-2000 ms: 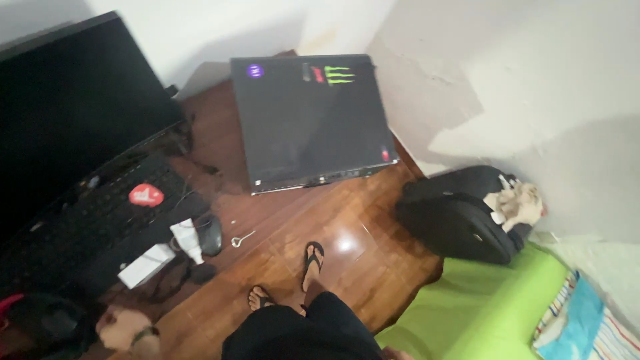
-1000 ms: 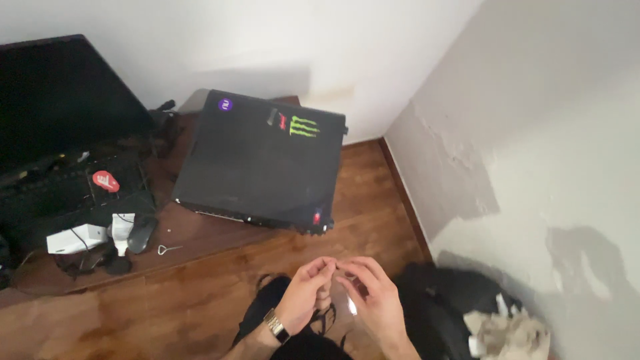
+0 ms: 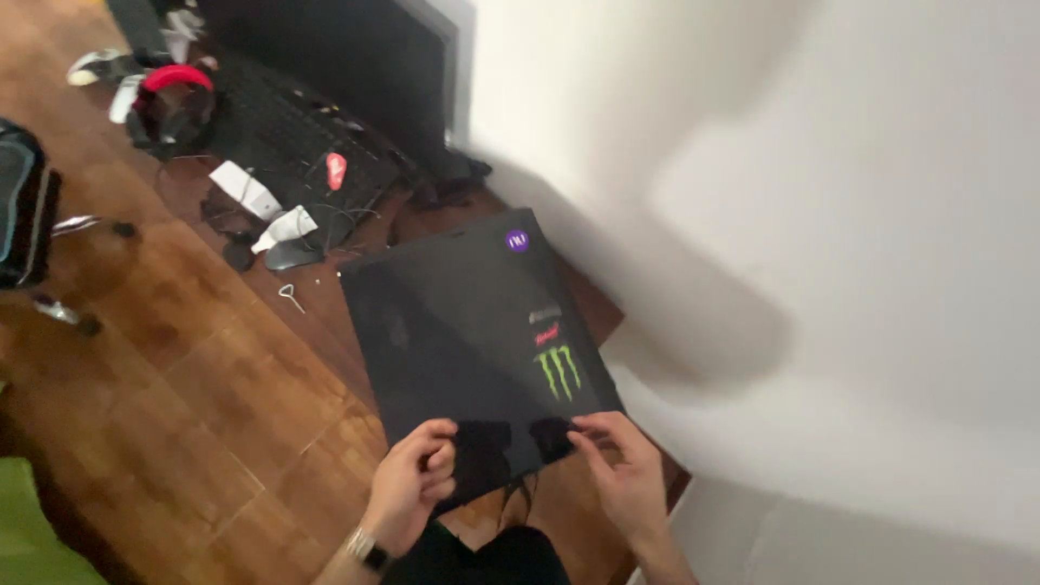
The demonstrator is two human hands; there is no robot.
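Observation:
A black computer case with stickers on its panel (image 3: 455, 341) lies on the brown wooden desk. My left hand (image 3: 414, 479), with a watch on the wrist, is over the near left edge of the case, its fingers curled. Over the near right corner is my right hand (image 3: 621, 467), thumb and forefinger close together near the green sticker. Whether either hand touches the case or pinches something small cannot be told. Cables (image 3: 518, 500) hang at the near edge of the case, between the hands.
A monitor (image 3: 349, 65), keyboard (image 3: 268, 114), mouse (image 3: 294, 253), red-banded headphones (image 3: 172, 106), white box (image 3: 244, 189) and small metal key-like tool (image 3: 291, 297) are on the desk at left. A white wall (image 3: 853, 244) rises at right. A chair (image 3: 24, 203) stands at far left.
Both hands, together in front of the body a second ago, are now apart and over the near part of the case. The view has turned strongly.

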